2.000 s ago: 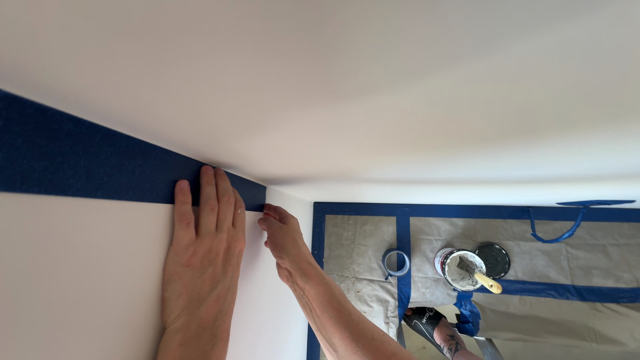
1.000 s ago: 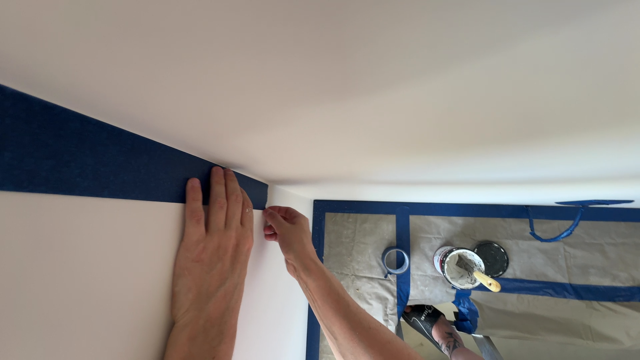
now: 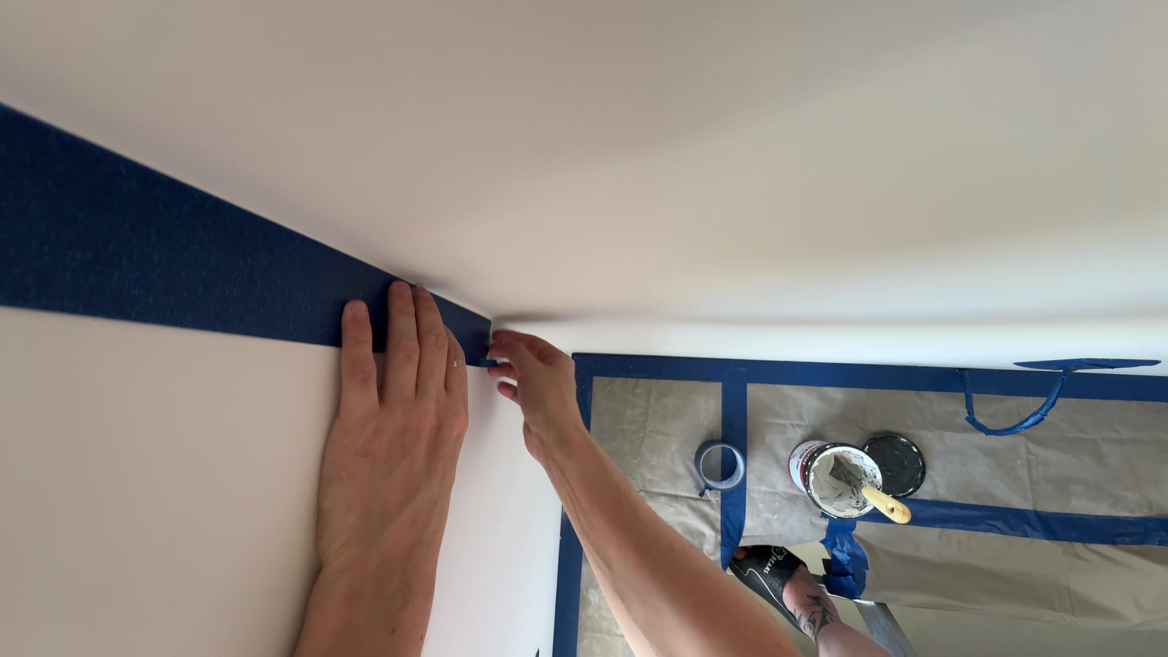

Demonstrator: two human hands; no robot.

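A strip of blue painter's tape (image 3: 182, 237) runs along the upper edge of the white wall, up to the corner. My left hand (image 3: 392, 429) lies flat near the corner, its fingertips pressing on the tape and the wall just below it. At the tape's corner end, my right hand (image 3: 538, 383) pinches what looks like the blue tape end between thumb and fingers; the fingers partly hide it.
Far below, a tape roll (image 3: 720, 466), an open paint can (image 3: 844, 479) with a paintbrush (image 3: 871, 493), and a black lid (image 3: 894, 464) stand on a taped drop cloth (image 3: 967, 456). A sandaled foot (image 3: 771, 575) is beside a metal edge (image 3: 885, 630).
My left hand has slid slightly along the tape toward the corner since the first frame. My right hand stays at the corner, its fingers shifting a little.
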